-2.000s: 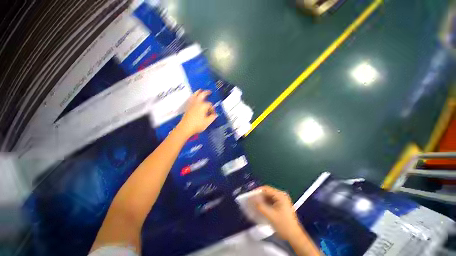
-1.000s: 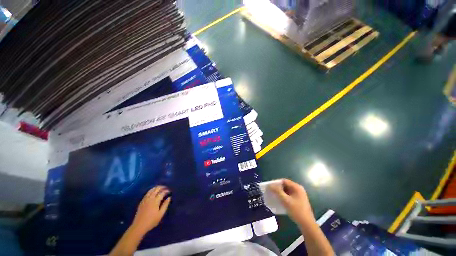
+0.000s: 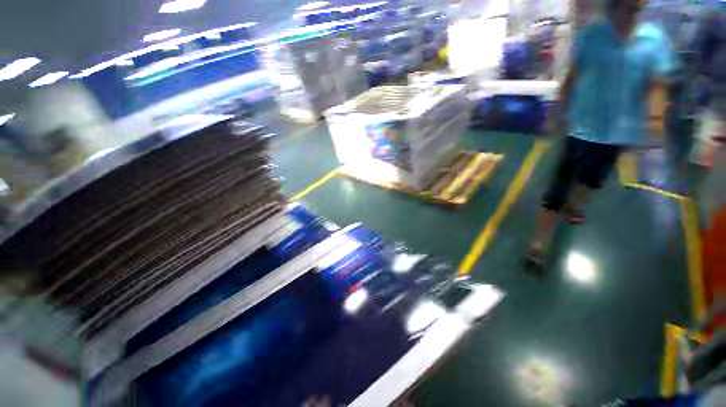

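Observation:
The working carton (image 3: 263, 350) lies on the pile in front of me, printed side up, dark blue with a blurred picture. Its white flap edge (image 3: 426, 350) runs from the bottom middle up to the right. A small skin-coloured blur at the bottom edge looks like the fingertips of my left hand (image 3: 316, 401); the rest is cut off, and what it does cannot be told. My right hand is out of the picture. The label sheet cannot be made out in the blur.
A tall carton stack (image 3: 167, 199) stands behind on the left. Beyond the green floor, white goods (image 3: 398, 131) sit on a wooden pallet (image 3: 466, 179). A person in a light blue shirt (image 3: 609, 87) is on the floor at right, near yellow lines. An orange-red machine (image 3: 715, 270) shows at the right edge.
The view has swung up, bringing the person and far hall into sight. My right hand with the white sheet has left the picture. My left hand is now almost wholly cut off.

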